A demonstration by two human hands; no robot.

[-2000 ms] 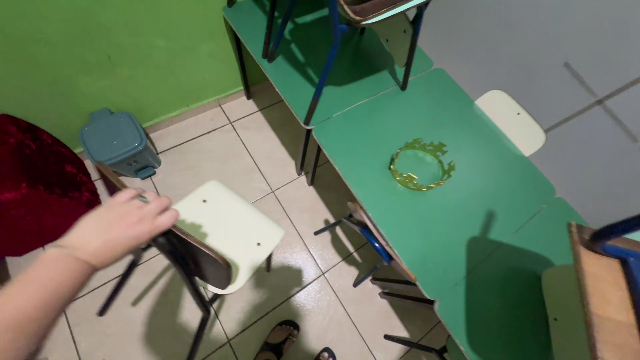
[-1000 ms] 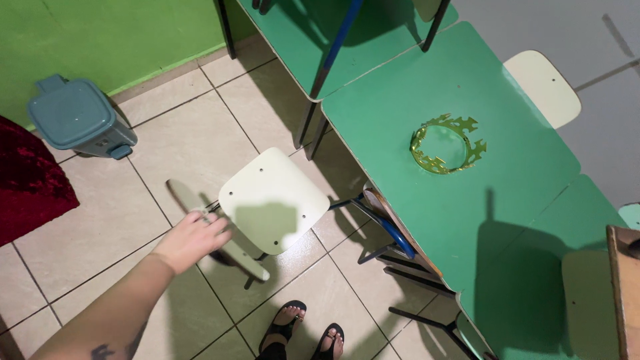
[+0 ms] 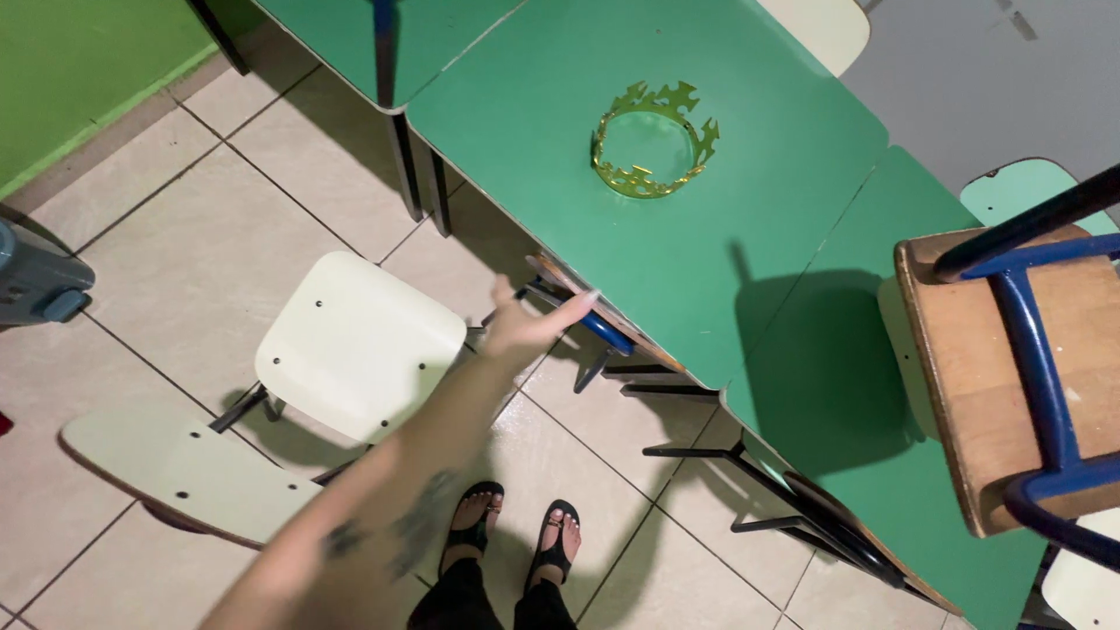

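Observation:
My left hand (image 3: 525, 328) reaches in from the lower left, fingers spread and slightly blurred, holding nothing. It is over the edge of a chair with a wooden board and blue metal frame (image 3: 605, 332), tucked against the green table (image 3: 560, 210); whether the thumb touches it, I cannot tell. Left of my forearm stands a chair with a white seat (image 3: 359, 341) and a pale backrest (image 3: 188, 472), upright on the floor. A shiny gold crown (image 3: 643, 179) lies on the table. My right hand is out of view.
At right, a wooden chair seat with a blue frame (image 3: 989, 341) rests upside down over the tables. Another dark-legged chair (image 3: 814, 516) is by the table's lower edge. A grey-blue bin (image 3: 39, 276) stands at left. My sandalled feet (image 3: 516, 534) are on the tiles.
My left hand has left the white-seated chair's backrest and moved right toward the table edge. The chair has been turned and now stands nearer the table. The view has shifted.

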